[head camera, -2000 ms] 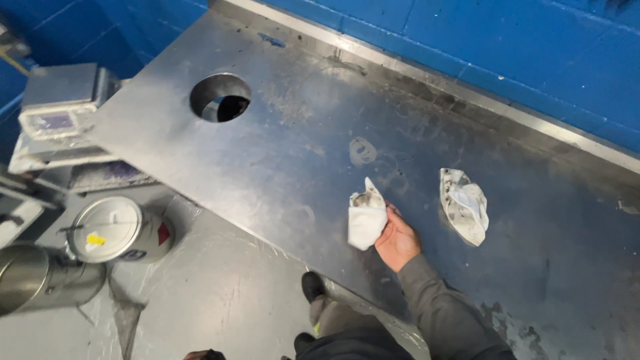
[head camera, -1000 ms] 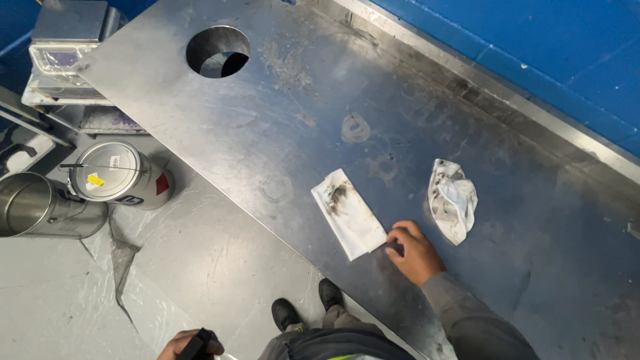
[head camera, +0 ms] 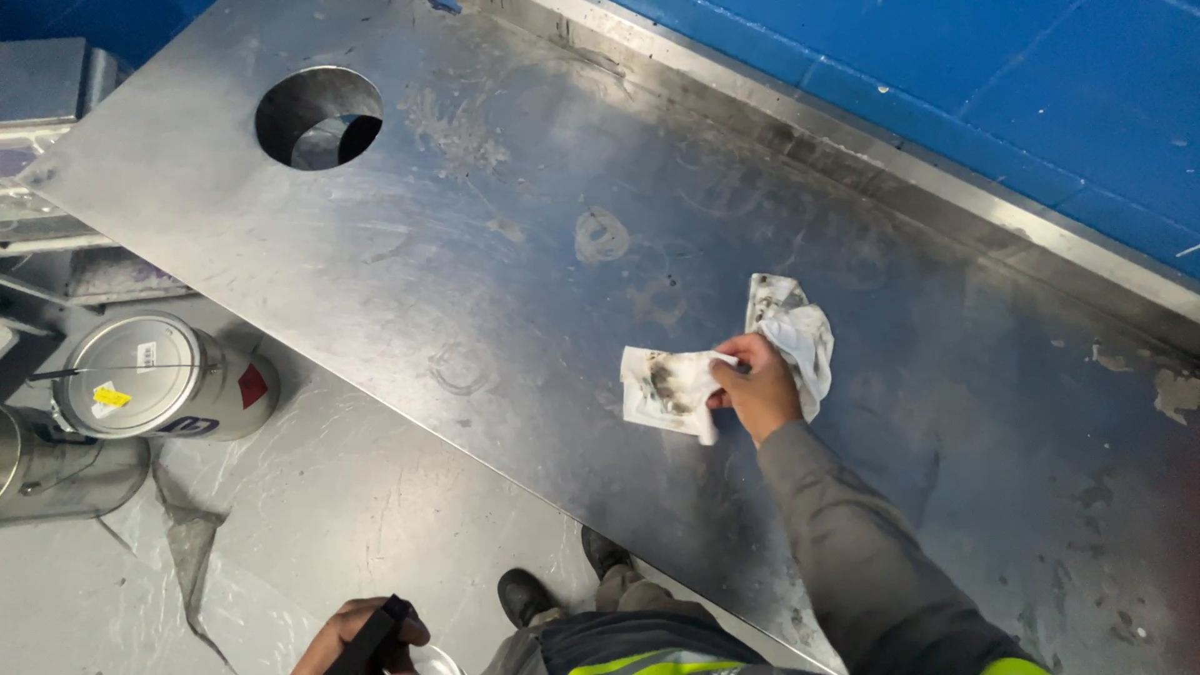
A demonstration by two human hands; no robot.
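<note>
Over the stainless steel table (head camera: 525, 291), my right hand (head camera: 757, 386) pinches the right edge of a white cloth or wipe (head camera: 667, 389) marked with dark stains. A second stained white wipe (head camera: 799, 333), crumpled, lies just behind and to the right of that hand, partly hidden by it. At the bottom edge, beside the table, my left hand (head camera: 361, 637) is closed on a black object (head camera: 375, 633) whose kind I cannot tell. A pale round thing (head camera: 433, 661) shows partly next to it.
A round hole (head camera: 319, 117) opens in the table's far left part. On the floor at left stand a lidded metal pail (head camera: 136, 375) and an open metal pail (head camera: 66, 469). Equipment (head camera: 47, 84) stands at the upper left. A blue block wall (head camera: 937, 84) runs behind the table's raised edge.
My right hand has taken hold of the stained wipe, which lay flat beside its fingertips one second ago. The wipe is now partly bunched and closer to the crumpled one.
</note>
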